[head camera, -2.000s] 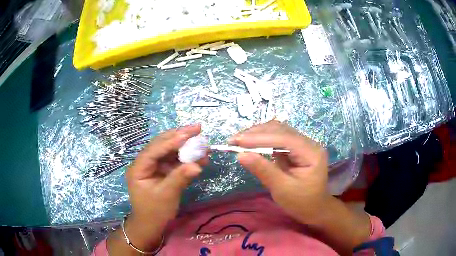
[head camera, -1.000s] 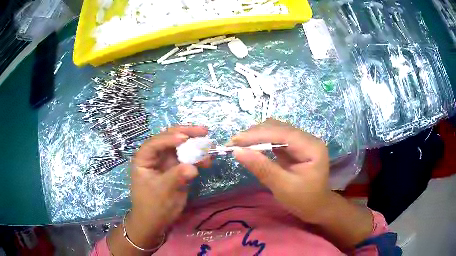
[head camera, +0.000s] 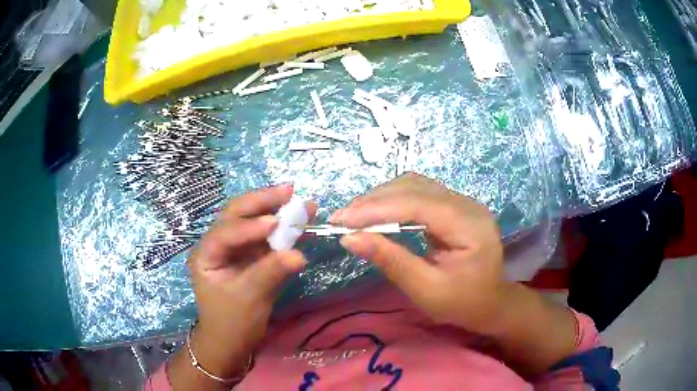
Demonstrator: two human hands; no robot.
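My left hand [head camera: 244,244] holds a white plastic head [head camera: 288,223] between thumb and fingers, its flat side tilted. My right hand [head camera: 428,244] pinches a white sleeve [head camera: 382,228] with a thin metal rod [head camera: 413,227] sticking out at its right end. Thin pieces run from the right fingertips to the head; the left tip meets or overlaps the head, and I cannot tell if it is inserted. Both hands are just above the sheet, near my body.
Metal rod pile [head camera: 179,172] at left. Loose sleeves [head camera: 309,146] and white heads [head camera: 357,66] lie ahead. Behind is a yellow tray [head camera: 290,43] of white parts. At right are a white card [head camera: 484,47], a green bit [head camera: 500,120] and clear blister trays [head camera: 611,130]. A dark flat rectangle [head camera: 63,114] lies far left.
The white head has turned from a rounded view to a narrower, flatter one. The sleeve and rod in my right hand have shifted slightly left, towards the head. The camera view has shifted a little.
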